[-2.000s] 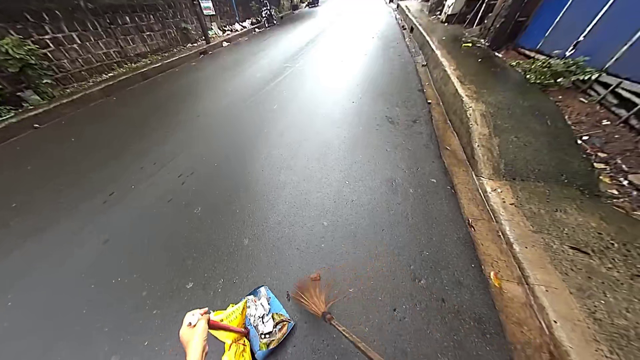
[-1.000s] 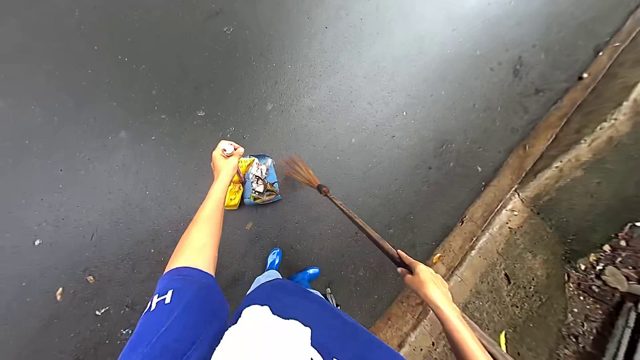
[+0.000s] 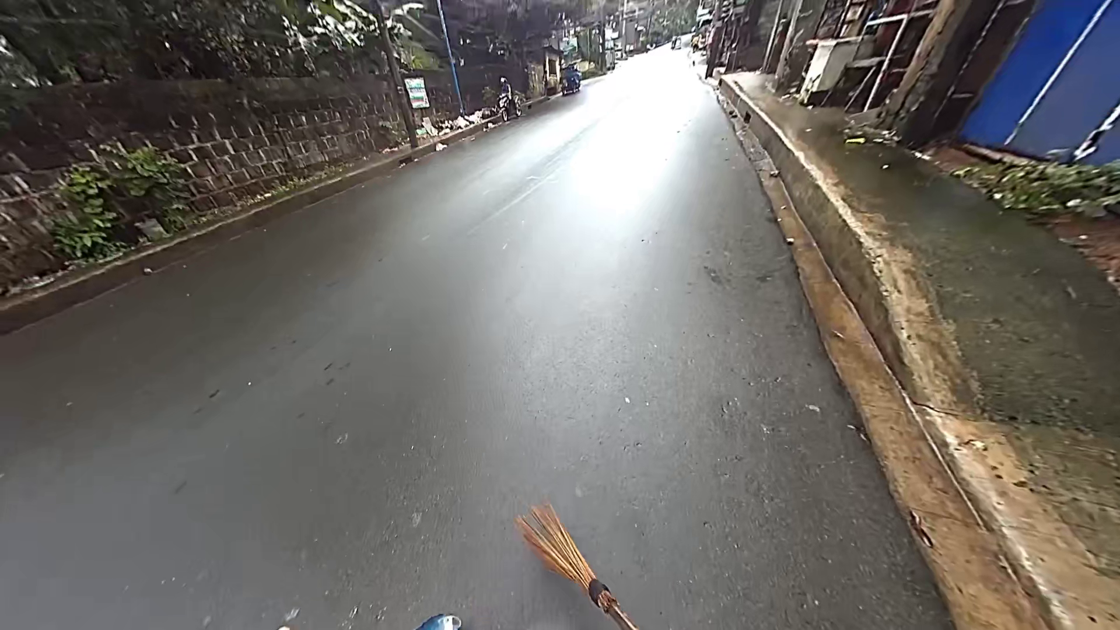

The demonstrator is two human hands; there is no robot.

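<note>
A stick broom (image 3: 560,547) with stiff brown bristles and a dark binding reaches up from the bottom edge, its bristles over the wet asphalt road (image 3: 455,394). Its handle runs out of the frame, and my right hand is out of view. Left of the broom, only the blue tip of an object (image 3: 440,622) shows at the bottom edge; I cannot tell which object it belongs to. A tiny skin-coloured spot shows further left at the same edge, too small to tell. My left hand cannot be made out.
A raised concrete curb (image 3: 862,254) with a brown gutter (image 3: 862,376) runs along the right, beside a sidewalk (image 3: 1006,315) and a blue metal wall (image 3: 1054,83). Across the road stands a stone wall (image 3: 236,131). Further off are a person on a motorcycle (image 3: 507,101) and a blue vehicle (image 3: 570,80).
The view has tilted up from the ground to the road ahead. My hands, arms and the yellow and blue dustpan-like holder, seen one second ago, have left the frame, apart from small bits at most.
</note>
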